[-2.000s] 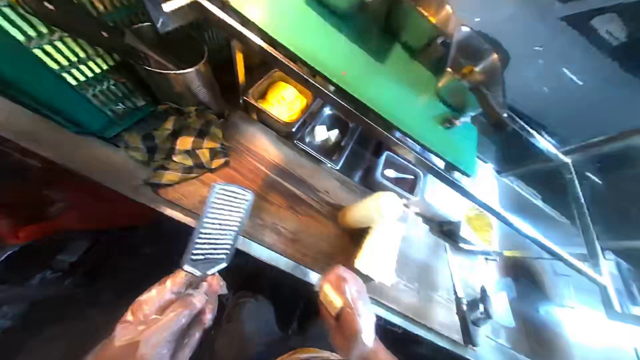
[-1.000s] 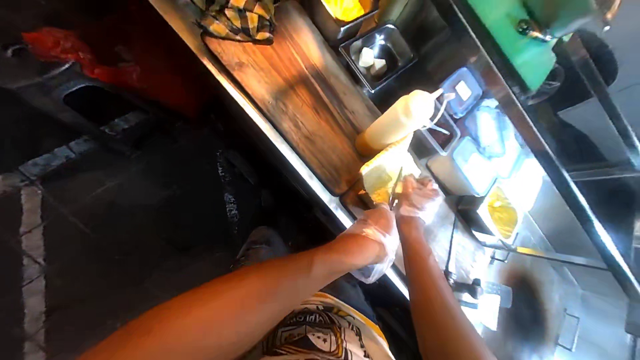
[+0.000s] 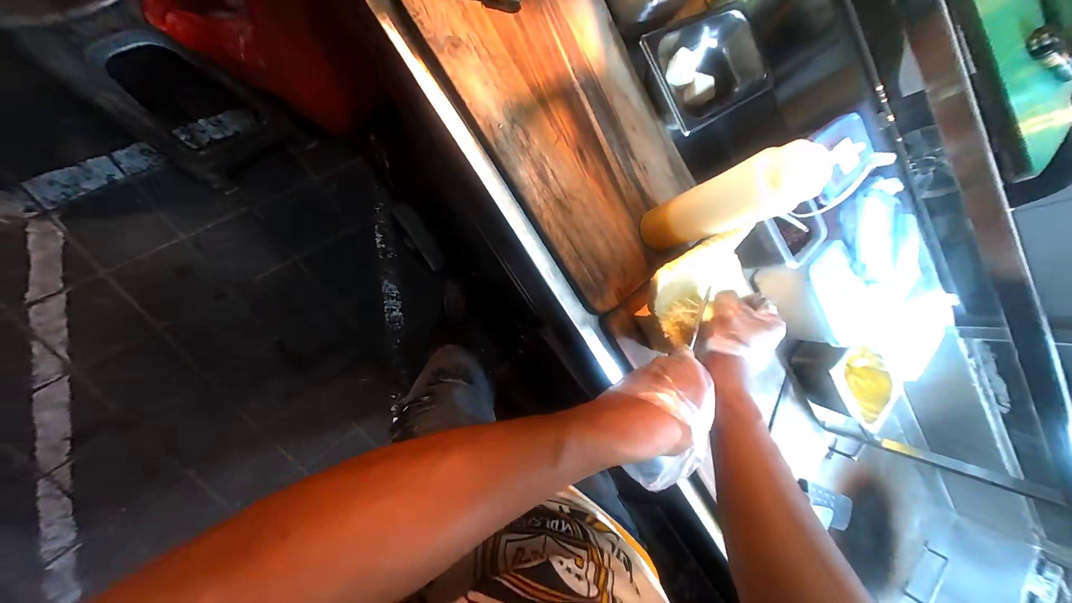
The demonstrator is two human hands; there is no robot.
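My left hand (image 3: 674, 398), in a clear plastic glove, grips the handle end of a metal hand grater (image 3: 702, 318), seen nearly edge-on. Against the grater's other side is my gloved right hand (image 3: 744, 327), fingers curled; the small pale block seen in it earlier is hidden now. Just beyond both hands lies a pale yellow food piece (image 3: 708, 272), partly overexposed, with fine shreds (image 3: 680, 320) on its near part. A squeeze bottle of cream-coloured sauce (image 3: 729, 197) lies beside it, its base over the corner of a wooden board (image 3: 561, 142).
Along the counter's back stand a steel pan with white pieces (image 3: 703, 71), a small container of dark contents (image 3: 796, 234) and a container of yellow food (image 3: 868, 385). The counter's metal edge (image 3: 502, 197) runs diagonally. A green board (image 3: 1026, 92) is on the upper shelf.
Two seconds ago my hands were apart, the left with the grater and the right with a pale block. They have come together over the food. The view has swung and moved closer.
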